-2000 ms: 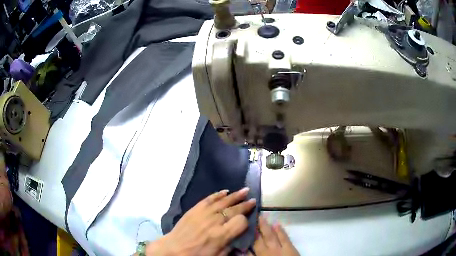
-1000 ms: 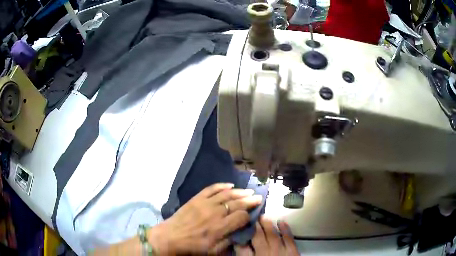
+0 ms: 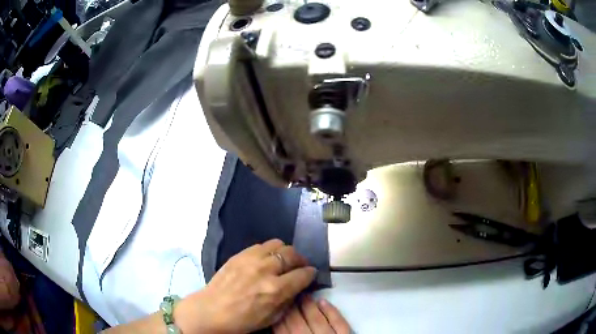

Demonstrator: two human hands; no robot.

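A dark grey garment panel [image 3: 255, 209] lies on the machine bed with a lighter grey folded band [image 3: 311, 231] along its right edge, running up under the needle area. White inner fabric [image 3: 176, 196] spreads to its left. My left hand [image 3: 258, 287], with a ring and a bead bracelet, lies flat on the panel, fingertips at the band. My right hand [image 3: 314, 318] is partly cut off by the bottom edge, its fingers at the band's near end, beside and partly behind my left hand. The sewing machine head [image 3: 281, 98] stands above, its knurled knob [image 3: 336, 211] right of the band.
Black snips [image 3: 493, 229] lie under the arm at right, near a yellow-handled tool [image 3: 533, 192]. More grey fabric [image 3: 134, 45] is heaped behind at left. A second cream machine [image 3: 29, 156] stands at far left. Part of another person's hand [image 3: 8, 284] shows at the left edge.
The view has shifted, so the machine head sits higher and further left. The band now lies flatter and straighter before the needle area, and both hands are lower and closer to its near end.
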